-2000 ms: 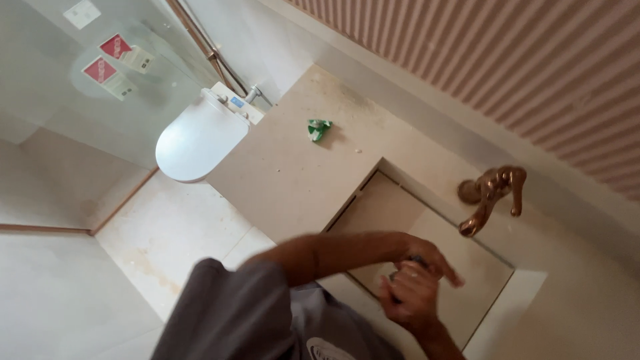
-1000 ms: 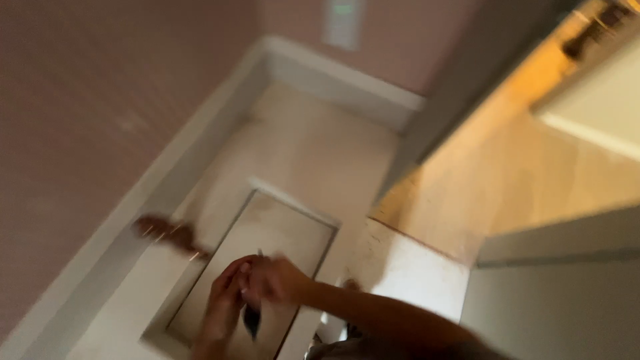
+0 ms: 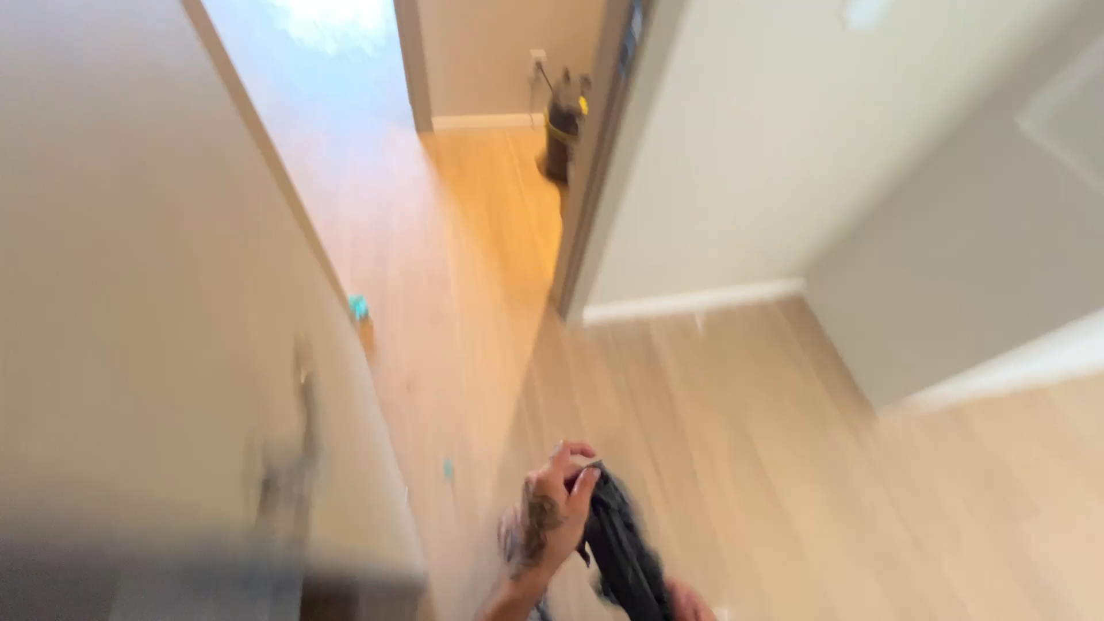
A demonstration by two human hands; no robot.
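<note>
My left hand [image 3: 552, 517], with a dark mark on its back, grips the upper end of a long, crumpled black bundle [image 3: 623, 548] at the bottom centre, between thumb and fingers. The bundle looks like a plastic bag or cloth; which one I cannot tell. It slants down to the right. My right hand [image 3: 688, 601] is at the bundle's lower end, touching or just beside it, mostly hidden and cut off by the frame's bottom edge.
A door panel [image 3: 207, 285] with a blurred handle [image 3: 304, 388] stands on the left. Small turquoise pieces [image 3: 358, 305] lie on the wood floor [image 3: 655, 414]. Past the door frame [image 3: 595, 164] stands a black and yellow machine [image 3: 562, 129] below a wall socket [image 3: 538, 57]. Pale walls rise on the right.
The view has swung from the basin counter to a doorway and wood floor. Earlier my hands were together over the basin, a small dark thing between them; now a larger black bundle is held.
</note>
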